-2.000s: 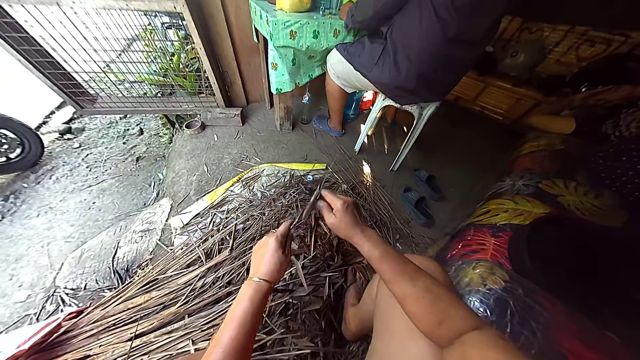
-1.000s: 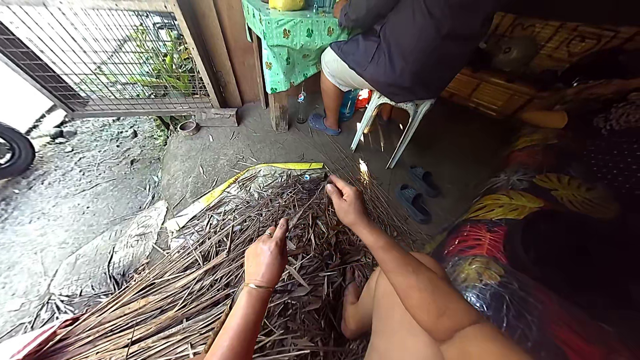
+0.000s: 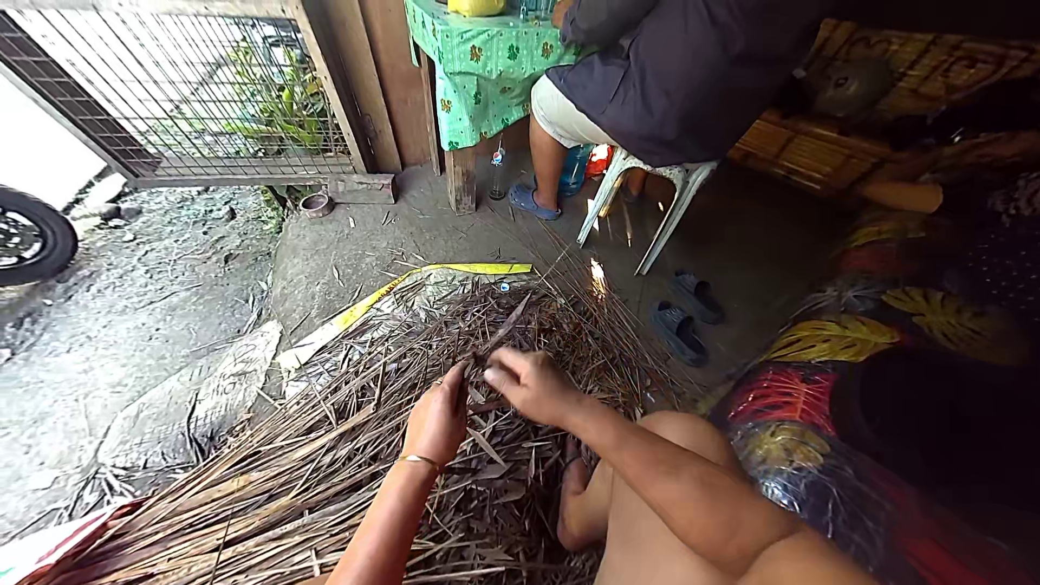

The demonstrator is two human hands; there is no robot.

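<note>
My left hand (image 3: 439,414), with a thin bracelet at the wrist, is closed on a dark dried leaf strip (image 3: 510,323) that points up and away. Just right of it, my right hand (image 3: 532,386) is bent with its fingertips at the strip's lower part; whether they pinch it cannot be told. Under both hands lies a heap of dry brown leaves and long thin stalks (image 3: 309,463), the stalks running toward the lower left.
A person (image 3: 674,81) sits on a white plastic stool (image 3: 676,203) at a table with a green cloth (image 3: 487,57). Slippers (image 3: 681,331) lie on the floor. A plastic-covered leaf-patterned seat (image 3: 792,406) is at right, a yellow strap (image 3: 479,268) beyond the heap, a wheel (image 3: 32,236) far left.
My hands were apart one second ago, the right one farther up; now they are close together, with the right hand lower and beside the left.
</note>
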